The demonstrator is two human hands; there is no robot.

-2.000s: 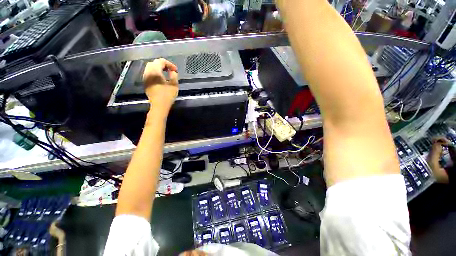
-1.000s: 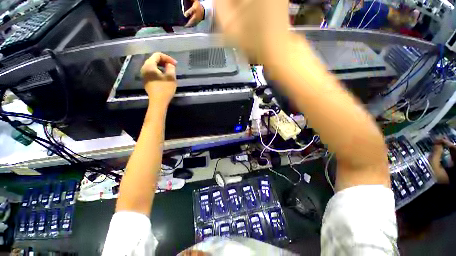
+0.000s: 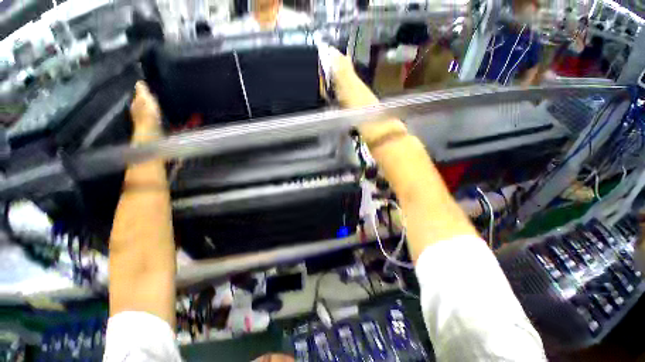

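A wide black box-like object (image 3: 276, 81) with a thin pale line down its front stands beyond the metal rail. My left hand (image 3: 145, 109) is at its left edge, blurred, fingers pointing up. My right hand (image 3: 341, 69) is at its right edge, beside a small whitish patch. Blur hides whether either hand grips it. Both forearms reach over the rail. Below, a clear tray holds blue handheld units (image 3: 346, 343) on the green bench mat, cut off by the bottom edge.
The metal rail (image 3: 262, 129) crosses under my forearms. A black computer tower (image 3: 276, 219) with a blue light sits below it. White cables (image 3: 385, 240) hang to its right. More trayed units (image 3: 590, 265) are at right. A person (image 3: 272, 18) is behind the black object.
The view has tilted up. My left hand has moved left and up from above the tower. My right hand has come to the black object's right edge. The object shows larger and lower.
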